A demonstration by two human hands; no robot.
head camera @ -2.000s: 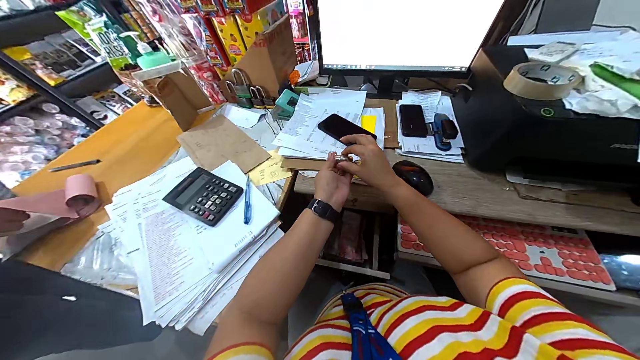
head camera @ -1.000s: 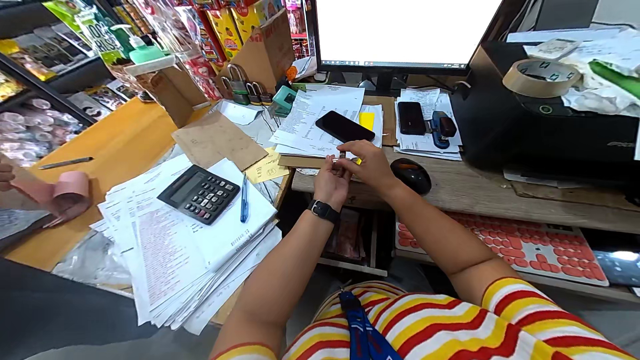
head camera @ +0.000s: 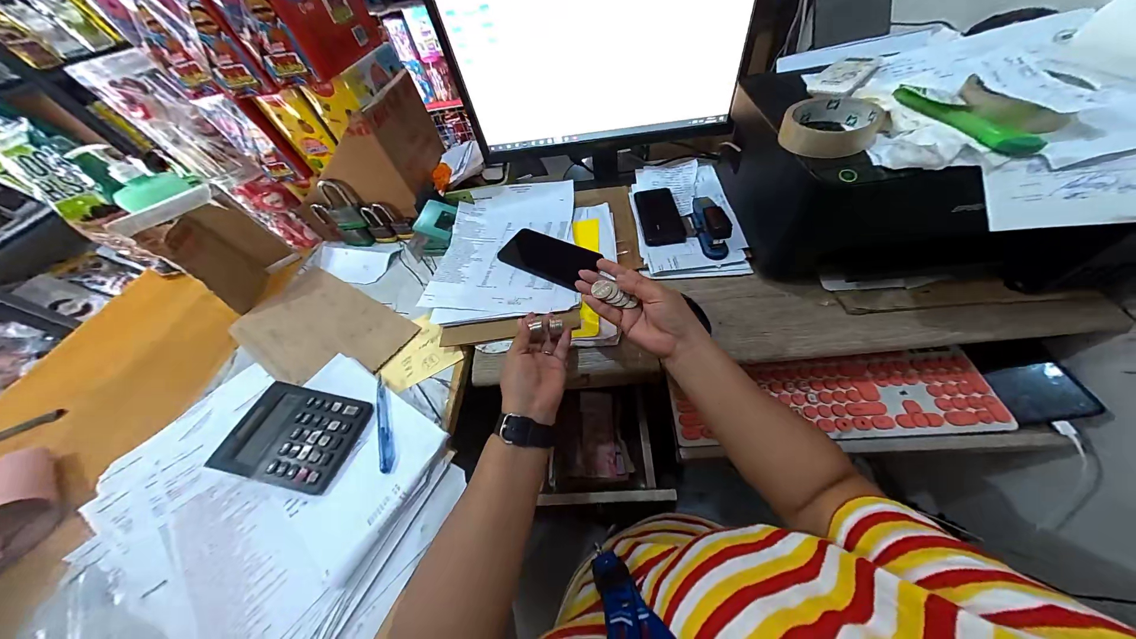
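Observation:
My left hand [head camera: 534,377], with a dark watch on its wrist, holds short stacks of silver coins [head camera: 546,327] at its fingertips, over the edge of a book under papers. Several more silver coins [head camera: 614,294] lie spread on the upturned fingers of my right hand [head camera: 650,316]. A black smartphone [head camera: 548,258] rests on the printed papers just beyond both hands. Below them an open drawer [head camera: 607,497] shows what look like banknotes [head camera: 599,435]. Left of my hands, a black calculator [head camera: 289,437] and a blue pen [head camera: 384,428] lie on a paper stack.
A monitor [head camera: 595,71] stands behind the papers. To the right are a black printer [head camera: 852,204] with a tape roll [head camera: 832,127] on it, a second phone [head camera: 659,216], a stapler [head camera: 710,228] and a coral keyboard [head camera: 870,395]. Padlocks [head camera: 364,213] stand at the back left.
My hands, close together before, are now apart, with coins showing in both. The person's hand seen at the far left edge earlier is out of view.

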